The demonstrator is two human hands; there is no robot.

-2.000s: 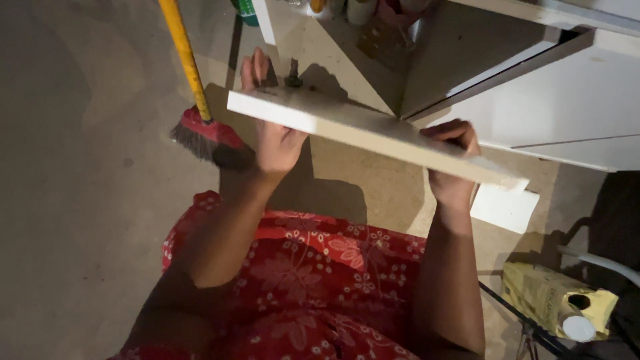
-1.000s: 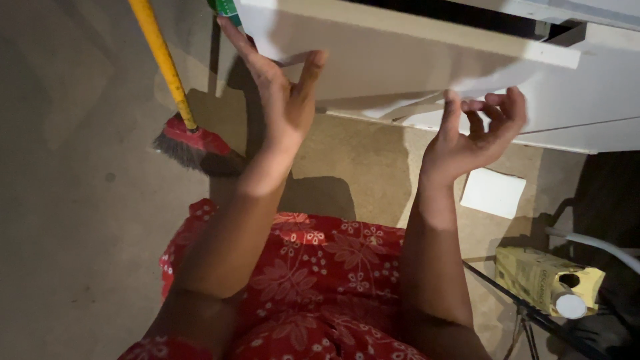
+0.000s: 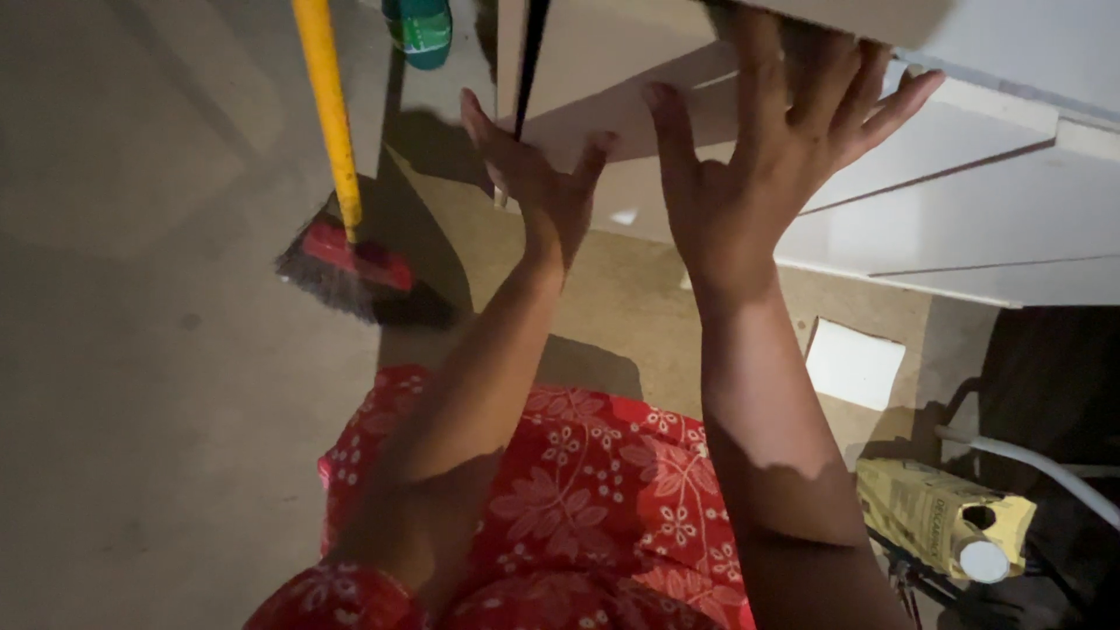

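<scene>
A white cabinet (image 3: 954, 188) stands in front of me, with a flat pale panel (image 3: 630, 114) at its front. Low at the panel's left part is my left hand (image 3: 542, 175), fingers apart, the fingertips near or against its surface. My right hand (image 3: 761, 149) is spread wide and raised higher, its fingers reaching up toward the underside of the top edge (image 3: 875, 17). Nothing is held in either hand; whether the fingertips press on the panel I cannot tell. A dark gap runs along the panel's left side.
To the left stands a broom with a yellow handle (image 3: 328, 105) and red head (image 3: 354, 254). A green bottle (image 3: 424, 31) is beside the cabinet. A white square piece (image 3: 855, 363) lies on the floor, with a yellow carton (image 3: 945, 516) and a curved white tube (image 3: 1041, 468) at the lower right.
Two seconds ago both hands held a white board across the open cabinet; they have since let go of it. The panel now covers the front, and my right hand has moved up and left.
</scene>
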